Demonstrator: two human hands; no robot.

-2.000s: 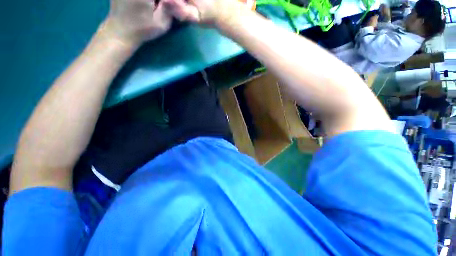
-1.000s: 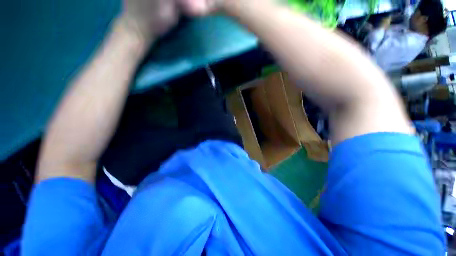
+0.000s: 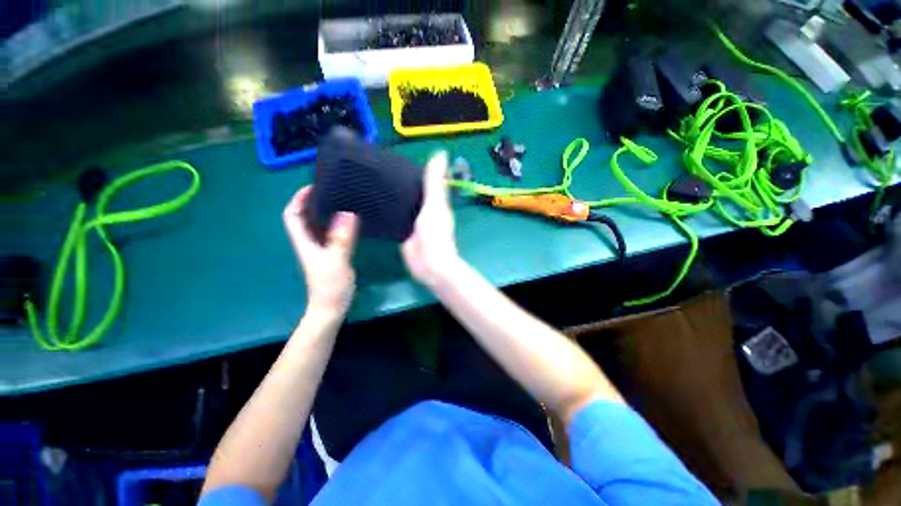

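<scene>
My left hand (image 3: 326, 255) and my right hand (image 3: 431, 225) hold a black housing (image 3: 370, 186) between them, above the green bench. Its ribbed or grilled face shows, tilted and slightly blurred. A green cable (image 3: 514, 188) runs from beside my right hand to the right. The orange electric screwdriver (image 3: 538, 205) lies on the bench right of my right hand, its black cord curling toward the front edge. My fingers hide parts of the housing's sides.
Blue parts tray (image 3: 262, 128), yellow tray (image 3: 445, 128) and white tray (image 3: 356, 66) stand behind the housing. Small grey-black fittings (image 3: 510, 156) lie near the screwdriver. Tangled green cables (image 3: 736, 158) and black units (image 3: 632, 94) lie right; a looped green cable (image 3: 119, 188) left. A carton (image 3: 682, 361) stands below.
The view has swung up, so the bench, trays and screwdriver now show. Both hands, cut off by the top edge before, are now fully in view with the housing between them.
</scene>
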